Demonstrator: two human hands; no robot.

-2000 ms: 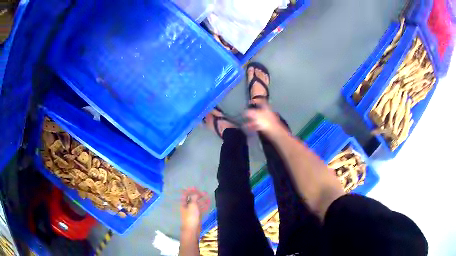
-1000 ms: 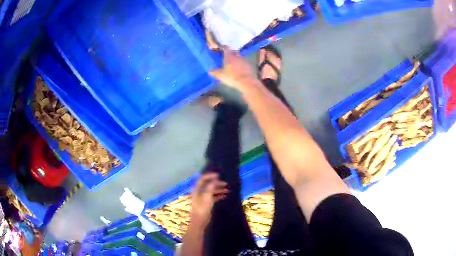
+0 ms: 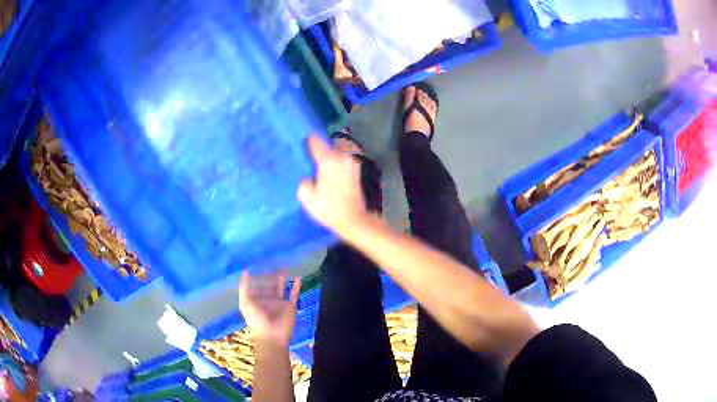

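A large empty blue crate (image 3: 212, 133) fills the upper left, blurred and seen from above. My right hand (image 3: 334, 188) is at its right rim, with the fingers over the edge. My left hand (image 3: 269, 302) is just below the crate's lower edge, palm up, fingers apart and holding nothing; whether the fingertips touch the crate cannot be told. A green crate edge (image 3: 310, 74) shows beside the blue crate's upper right side.
A crate of flat brown plates (image 3: 82, 212) is at the left, near a red stool (image 3: 51, 259). Crates of tan limbs (image 3: 601, 220) stand at the right and behind my legs. A whitish liner (image 3: 401, 35) covers a crate at the top. Stacked crates (image 3: 169, 377) are at lower left.
The large blue crate has shifted down and looks larger, uncovering the green edge. My right hand has moved down and left with its rim. My left hand has moved left towards the crate.
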